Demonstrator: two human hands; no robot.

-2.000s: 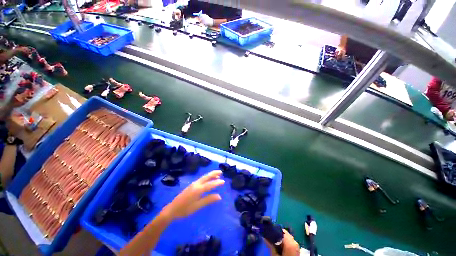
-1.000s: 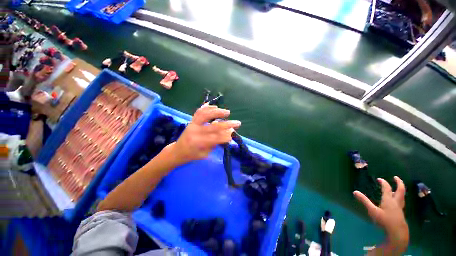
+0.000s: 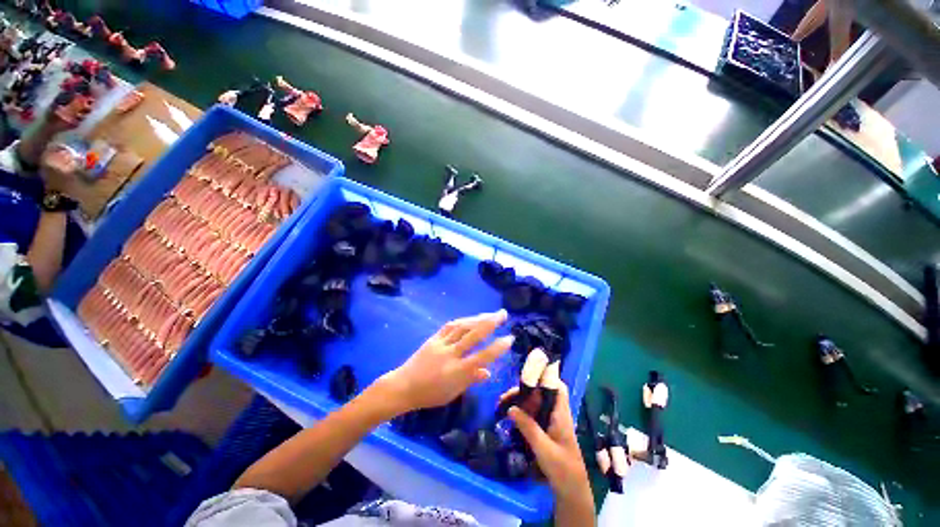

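My right hand is over the right side of the blue parts tray, closed around a black leg part with two pale ends pointing up. My left hand is over the tray's middle, just left of it, palm down, fingers spread, with nothing visible in it. Dark moulded pieces lie in loose clumps along the tray's sides and near edge; blue floor shows between them. Some pieces beside and under my hands are hidden.
A tray of flesh-coloured limbs adjoins on the left. The green belt beyond carries a Y-shaped subassembly, flesh-and-red torsos and dark figure parts. Leg parts and a whitish bag lie right. Another person's arm is left.
My left hand has let go of the black-and-pale leg part and moved lower over the tray. My right hand has come from over the belt to the tray and now holds such a part.
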